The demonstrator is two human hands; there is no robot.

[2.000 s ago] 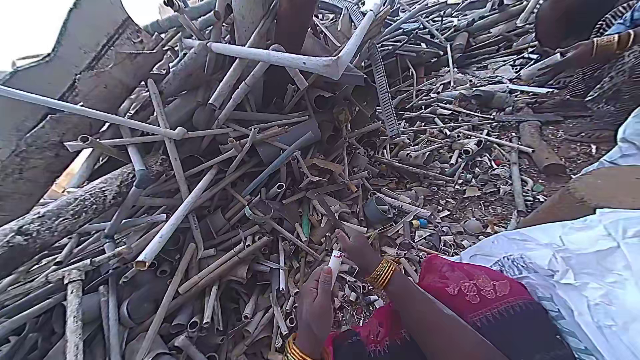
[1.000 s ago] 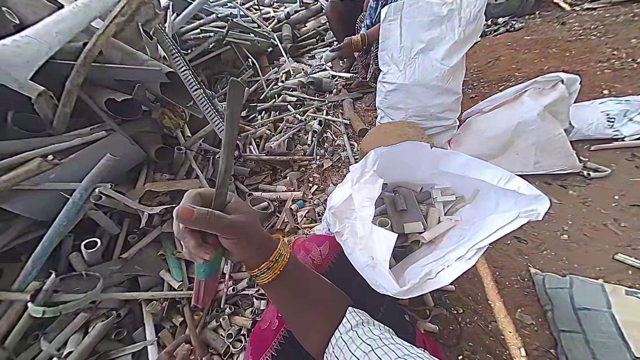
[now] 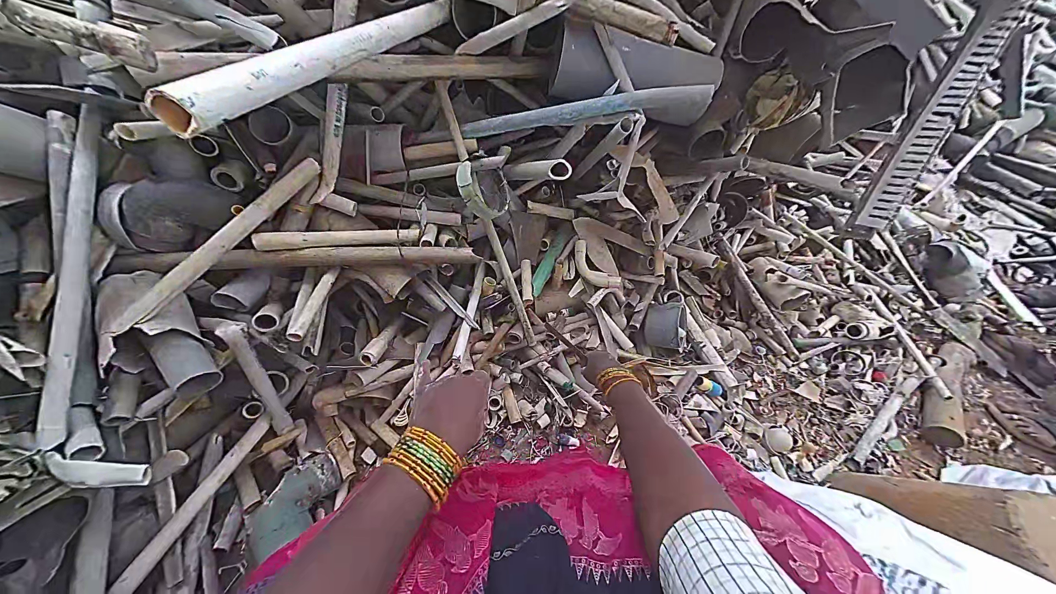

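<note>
My left hand (image 3: 451, 406), with yellow and green bangles above it, reaches into the heap of scrap plastic pipes at the lower middle. Its fingertips touch or lie close to a thin pale pipe piece (image 3: 468, 318); a firm hold is not plain. To its right, my right hand (image 3: 605, 369) is low over small pipe scraps, and a thin dark blade-like tool (image 3: 557, 332) points up and left from it. The fingers of that hand are partly hidden and blurred. A green pipe piece (image 3: 550, 262) lies in the heap beyond both hands.
A long white pipe (image 3: 297, 66) and grey pipes lie across the heap at the upper left. A slotted grey strip (image 3: 936, 124) slants at the upper right. White sheeting (image 3: 858, 528) and a brown surface (image 3: 949, 511) are at the lower right, beside the pink cloth over my lap.
The view has swung back left from the white sack of pipe pieces to the heap. My left hand, out of view one second ago, is in view over the pipes.
</note>
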